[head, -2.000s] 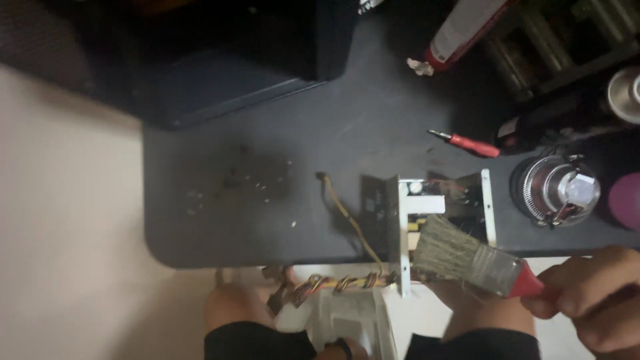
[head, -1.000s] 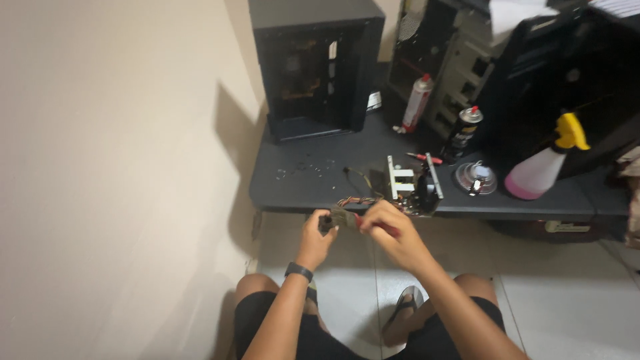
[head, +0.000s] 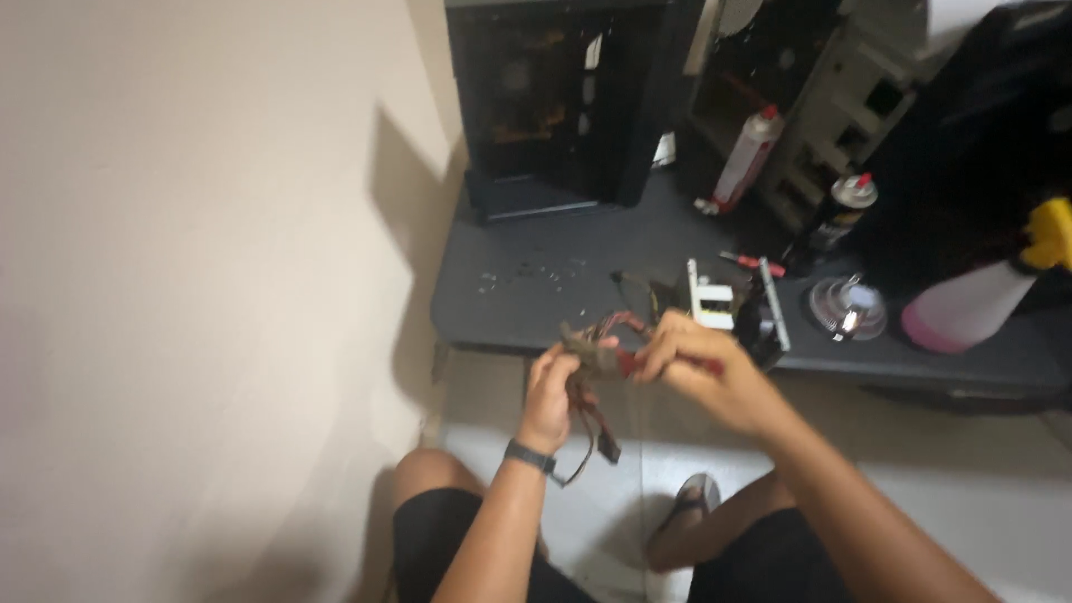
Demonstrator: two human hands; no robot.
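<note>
My left hand (head: 550,395) grips a bundle of cables (head: 593,410) just off the desk's front edge; a dark connector (head: 609,447) dangles below it. In my right hand (head: 691,356) is a paintbrush with a red handle (head: 626,363), its bristles against the cables by my left fingers. The cables run right to an opened computer power supply (head: 714,306), which sits at the desk edge behind my right hand. My hand hides part of its near side.
A dark computer case (head: 557,109) stands at the back of the desk (head: 519,322). Farther right are a red and white spray can (head: 745,159), a black spray can (head: 842,209), a red screwdriver (head: 754,263), a round metal and clear object (head: 847,308) and a spray bottle with pink liquid (head: 967,306).
The brush was over the power supply two seconds ago; now it is at the cables in my left hand. The view has shifted widely since then.
</note>
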